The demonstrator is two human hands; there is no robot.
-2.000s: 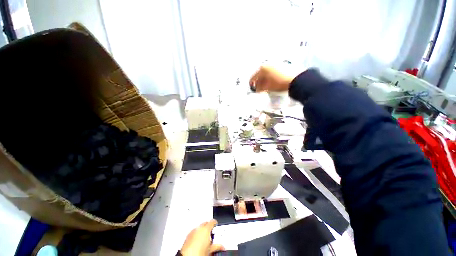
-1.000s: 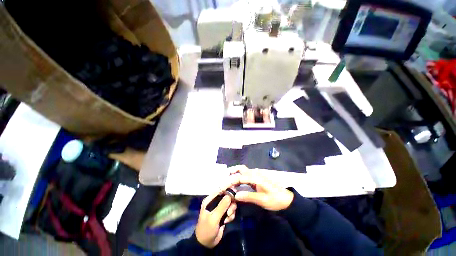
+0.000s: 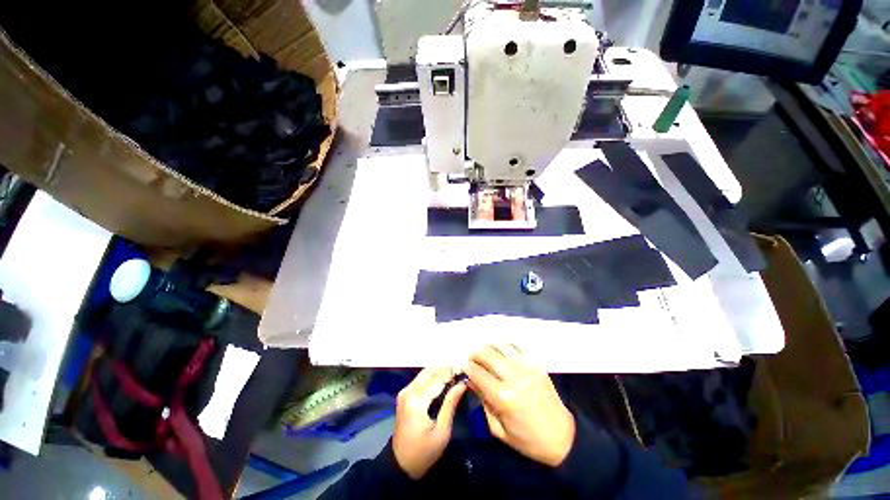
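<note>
My left hand and my right hand meet just in front of the table's front edge. Between their fingertips is a small dark part, mostly hidden; it may be a bobbin or its case. A small shiny metal part lies on overlapping black sheets near the front of the white table. Behind them, the presser frame stands over a black strip, under the off-white machine head.
A cardboard box with black pieces stands at left, another box at lower right. Black strips and a green spool lie right of the head. A control screen is at upper right.
My right hand has come down from above the machine to meet my left hand at the front edge. The view has tilted downward. The fingers have since closed nearer together around the small part.
</note>
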